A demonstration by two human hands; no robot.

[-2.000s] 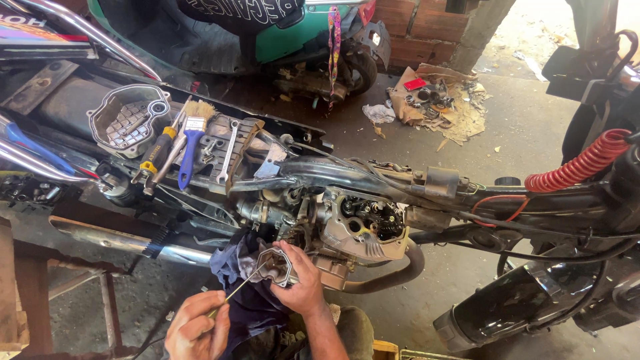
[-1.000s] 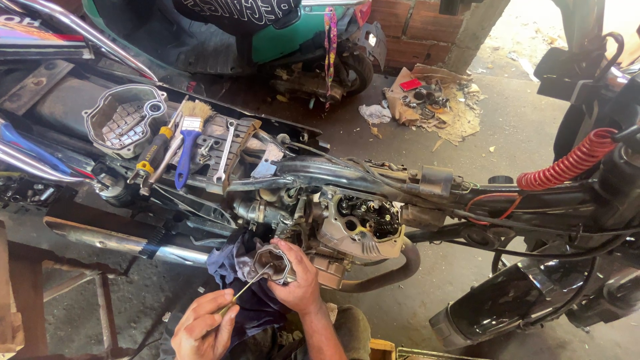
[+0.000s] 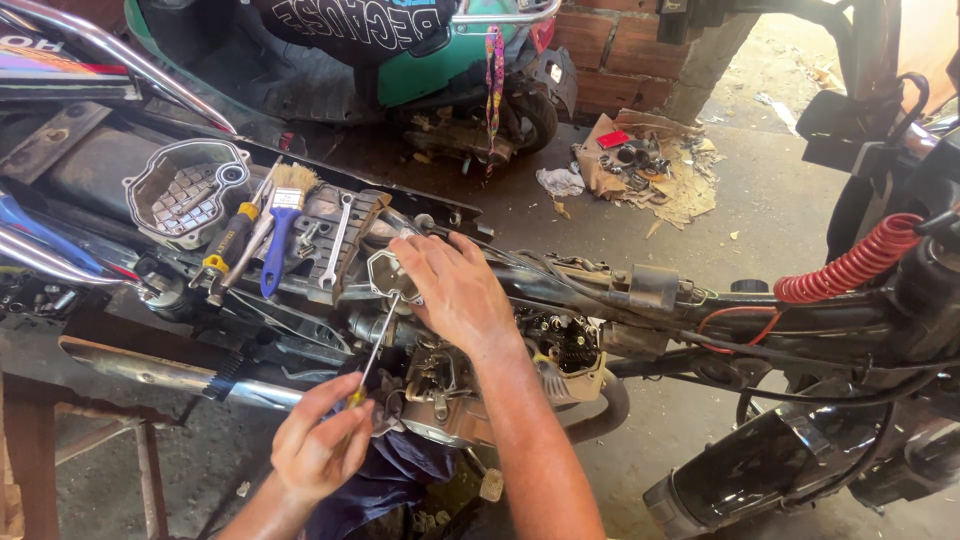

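In the head view, my left hand (image 3: pixel 322 435) grips the yellow handle of a thin screwdriver (image 3: pixel 380 341). Its tip is at the near rim of a small metal cover (image 3: pixel 386 276), which my right hand (image 3: pixel 454 289) holds from above, hiding part of it. The cover is above the motorcycle frame, just right of an open-ended wrench (image 3: pixel 339 240). Below my right wrist lies the opened engine head (image 3: pixel 566 341), oily inside. A blue-handled paintbrush (image 3: pixel 277 240), a yellow and black screwdriver (image 3: pixel 232 238) and a larger metal engine cover (image 3: pixel 187 195) lie on the frame.
A green scooter (image 3: pixel 420 75) stands beyond the frame. Dirty parts lie on torn cardboard (image 3: pixel 675 180) on the floor. A red coiled hose (image 3: pixel 847 259) and cables run along the right side. A metal stand (image 3: pixel 146 472) is at lower left.
My right hand has moved up and away from the dark cloth with the small cover, to above the frame by the wrench. My left hand has followed with the screwdriver.
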